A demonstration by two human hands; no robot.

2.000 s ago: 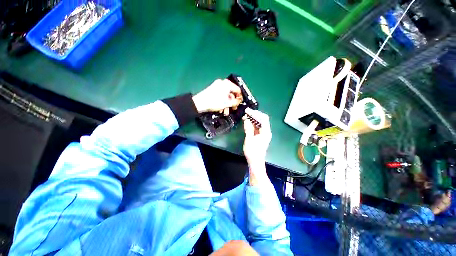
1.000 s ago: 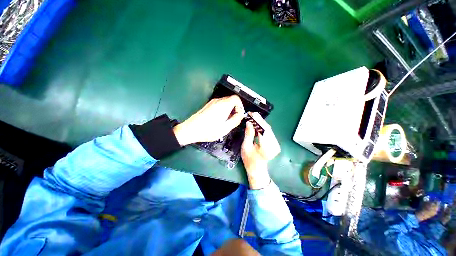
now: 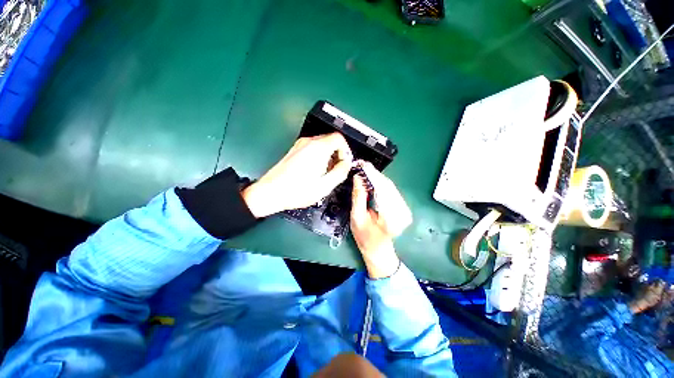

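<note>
An open black case (image 3: 355, 133) lies on the green bench in front of me, one half toward the back with a pale strip along its edge. The other half (image 3: 319, 220), dark and cluttered inside with a small loop at its edge, lies nearer me. My left hand (image 3: 299, 173) is over the case from the left, its fingertips pinched together. My right hand (image 3: 375, 218) is at the right, its fingers curled round a small dark piece (image 3: 363, 181). The fingertips of both hands meet at this piece. What my left fingertips pinch is too small to tell.
A white tape dispenser (image 3: 499, 148) stands at the right, with tape rolls (image 3: 591, 196) beside it. A blue bin (image 3: 33, 74) with silvery pieces is cut off at the upper left. Another black unit (image 3: 423, 9) lies at the top edge. Another person's hand (image 3: 649, 295) shows at far right.
The view has moved closer and shifted, so the bin and the far units slide toward the picture's edges. My hands stay together over the case, with the fingertips only slightly moved.
</note>
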